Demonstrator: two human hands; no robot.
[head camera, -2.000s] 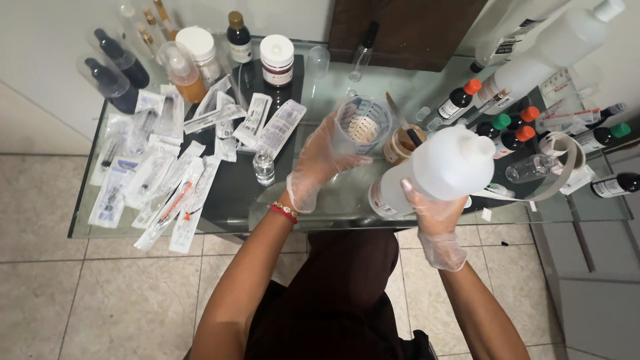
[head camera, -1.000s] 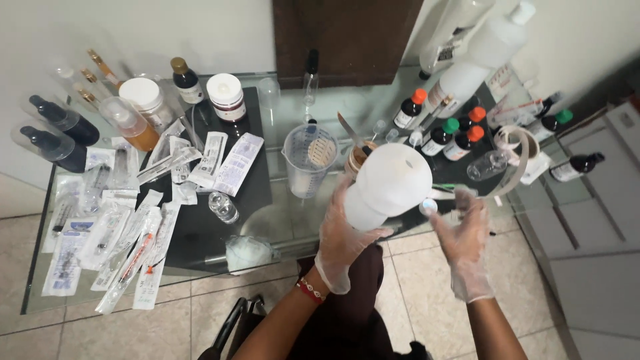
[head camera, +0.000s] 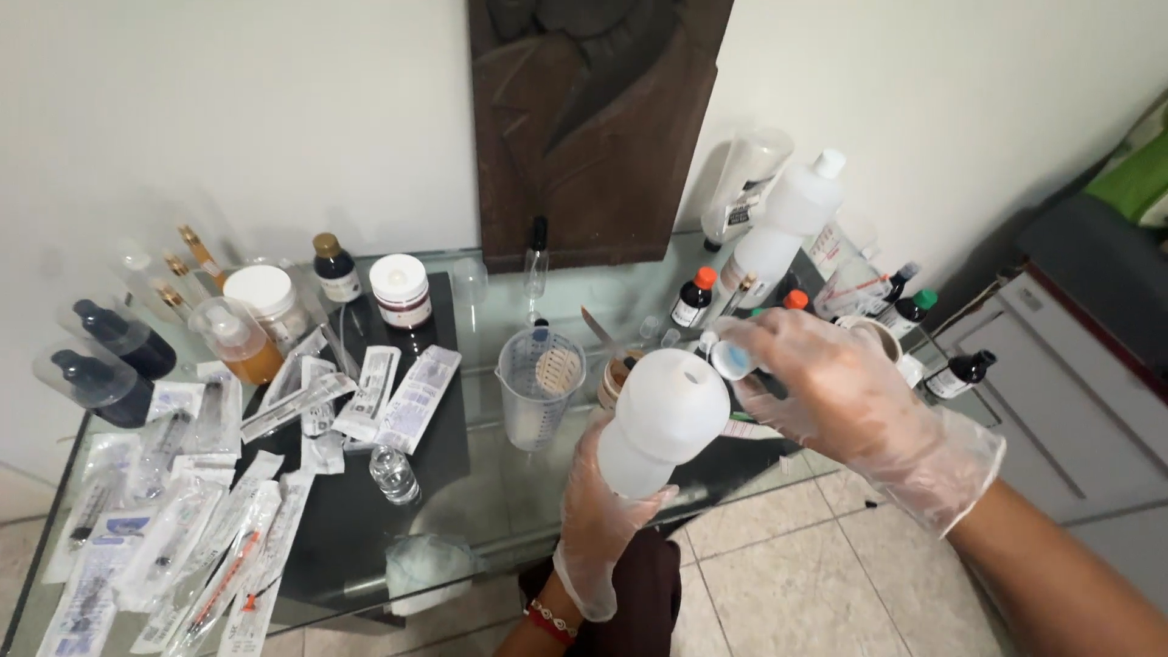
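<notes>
A white plastic bottle, its small top opening uncovered, is tilted in my gloved left hand, which grips its lower body. Just to the right, my gloved right hand pinches a white cap with a pale blue inside, apart from the bottle. A clear graduated measuring cup stands left of the bottle on the glass table. Behind the bottle, partly hidden by it, is a small open jar with brown contents and a thin blade-like tool leaning up from it.
Wrapped syringes cover the table's left side, near dark pump bottles, a small clear glass vial and white-lidded jars. Dark bottles with orange caps and a large white bottle stand at the right. A carved wooden panel is behind.
My left hand has gone from beside the measuring cup to the white bottle, which my right hand held at first. My right hand has let go of the bottle and now holds the cap. The view has shifted upward.
</notes>
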